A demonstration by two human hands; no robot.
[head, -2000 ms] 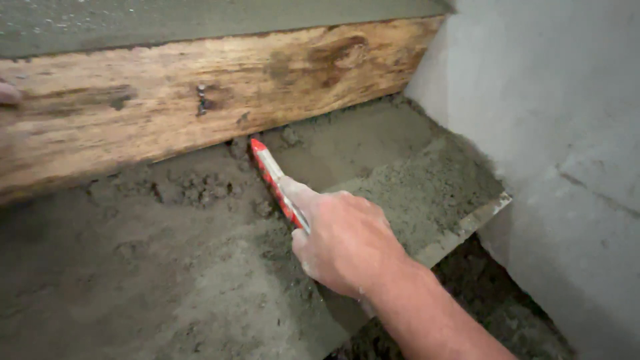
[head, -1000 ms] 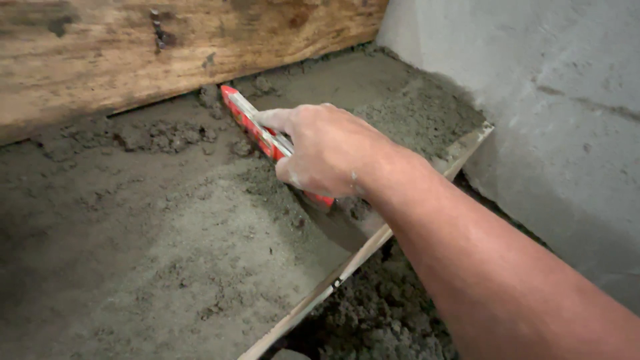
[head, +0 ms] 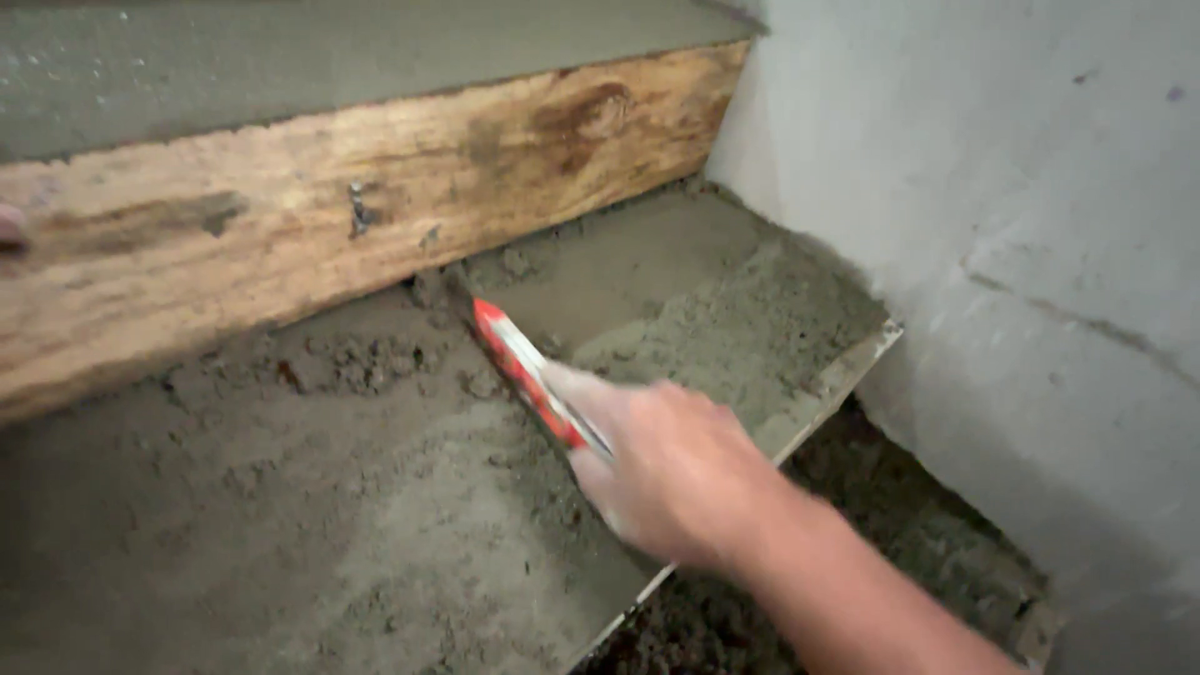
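My right hand grips a narrow red and white tool, seen edge-on; whether it is a level or a float cannot be told. The tool lies slantwise over the wet concrete of a stair tread, its red tip a little short of the wooden riser board. Crumbly mortar borders the foot of the board. At the left edge, a fingertip of my left hand shows against the board; the rest of that hand is out of view.
A smooth wet upper tread lies behind the board. A grey plastered wall bounds the stair on the right. Along the tread's front runs a thin form edge, with a lower step of rough concrete below it.
From one second ago, my right hand has drawn the tool along the tread, though its exact path is unclear. The view has shifted, bringing the upper tread and my left fingertip back in.
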